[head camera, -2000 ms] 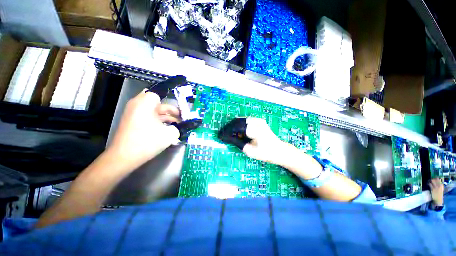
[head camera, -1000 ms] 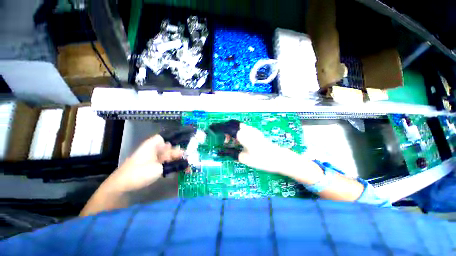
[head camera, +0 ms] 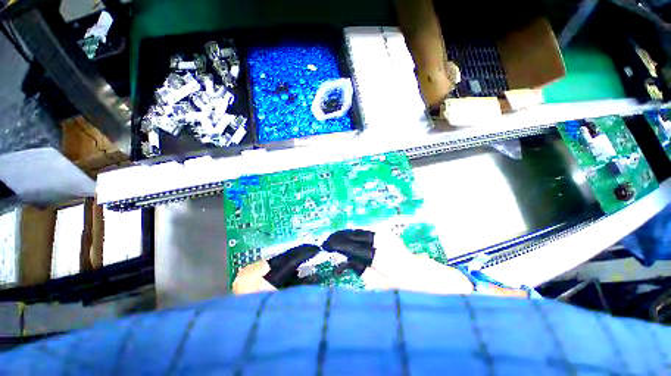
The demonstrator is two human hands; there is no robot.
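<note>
The green circuit board (head camera: 316,194) lies on the conveyor in front of me, with small blue parts (head camera: 241,188) at its far left corner. My left hand (head camera: 283,270) and my right hand (head camera: 364,257), both with black finger cots, meet over the board's near part. Their fingertips close on a small silver metal part (head camera: 324,261) between them. The fingers partly hide it, and whether it touches the board cannot be told. My smock hides the board's near edge and the lower parts of both hands.
Beyond the pale rail (head camera: 176,175) are loose silver parts (head camera: 195,103), blue parts (head camera: 294,81) with a clear ring (head camera: 332,99), white parts in rows (head camera: 386,73) and an open carton (head camera: 533,62). Another board (head camera: 607,165) lies right. Boxed white parts (head camera: 121,228) stand left.
Both hands have moved toward my body, from the board's far left area to its near part, and come together around the silver part. The view has shifted, showing more of the bins.
</note>
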